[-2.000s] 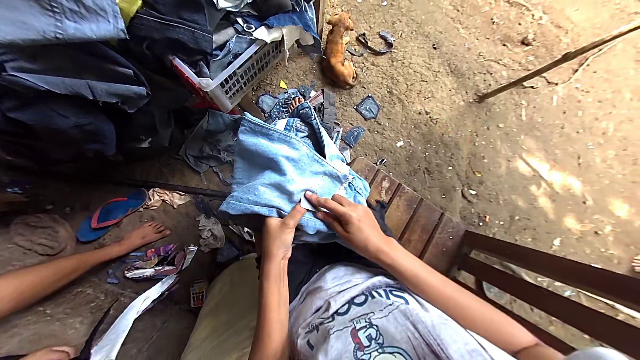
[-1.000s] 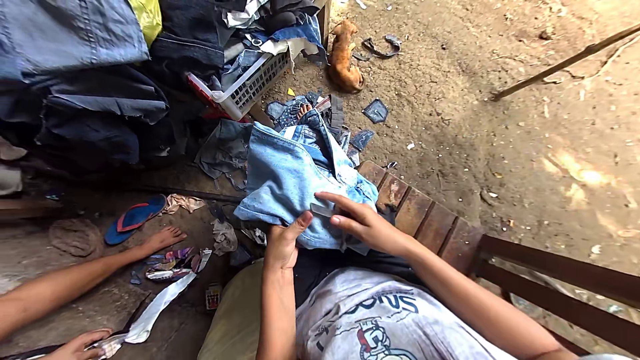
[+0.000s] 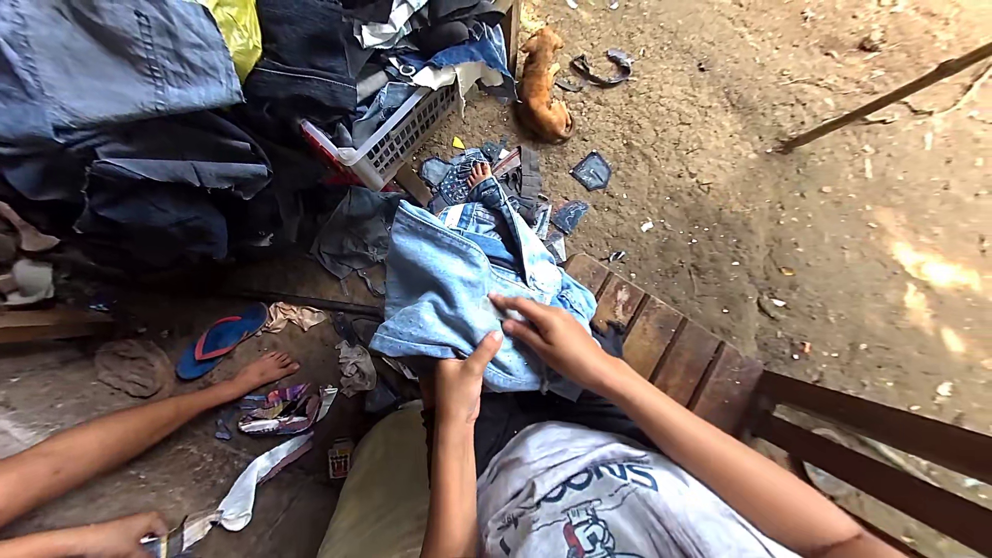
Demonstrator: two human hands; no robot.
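Note:
Light blue denim jeans lie across my lap, with a faded leg panel spread toward the left. My left hand grips the lower edge of the denim, thumb on top and fingers hidden beneath. My right hand is over the cloth just right of my left thumb, its fingers bent around a small, pale thing at the seam that is too unclear to name. The waistband part of the jeans bunches beyond my hands.
A wooden slatted bench is at my right. Ahead stand a plastic crate of denim scraps and a curled brown dog. Dark jeans are heaped at left, above a blue flip-flop and another person's bare foot and hand.
My right fingers have shifted on the denim and are more bent than a second ago. My left hand stays at the cloth's lower edge. The other person's hand has moved down and left.

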